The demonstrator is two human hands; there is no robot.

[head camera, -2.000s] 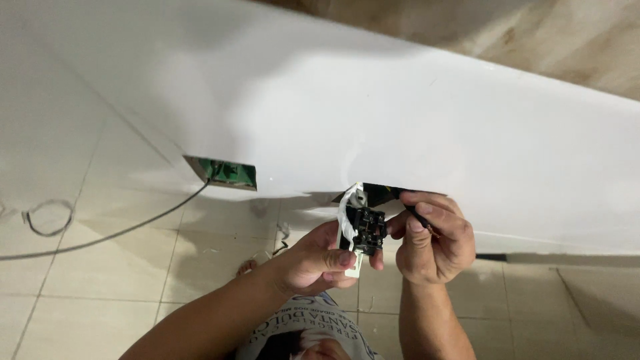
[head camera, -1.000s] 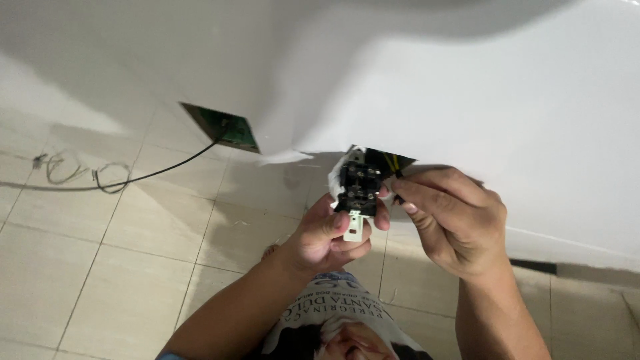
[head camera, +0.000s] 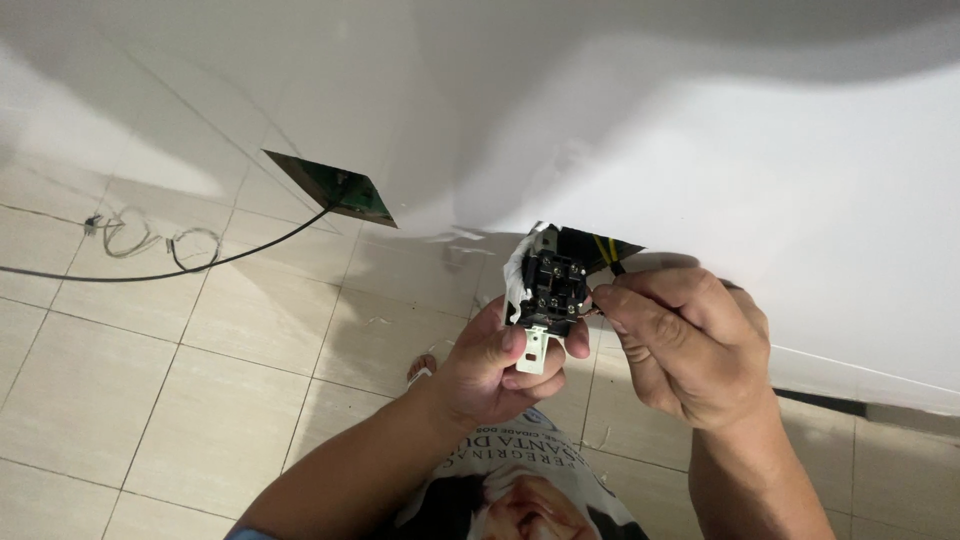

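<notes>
My left hand [head camera: 502,367] holds an electrical outlet module [head camera: 555,296] by its pale mounting frame [head camera: 532,354], its black back with screw terminals facing up. White wrapping [head camera: 519,274] covers its left edge. My right hand [head camera: 690,337] pinches a wire with a bare copper end [head camera: 592,312] against the right side of the module, by its lower terminals. Yellow-striped dark wires [head camera: 607,251] come out of the wall opening [head camera: 581,244] just behind. How far the copper end goes into the module cannot be told.
A second wall opening [head camera: 360,196], green inside, lies to the left, and a black cable [head camera: 262,246] runs out of it. Coiled thin cables [head camera: 131,232] lie on the tiled floor [head camera: 240,322] at far left. A foot [head camera: 421,366] shows below my left forearm.
My right fingers have come to the module's right side with the wire. My left hand still holds the module. The view has shifted since the earliest frame.
</notes>
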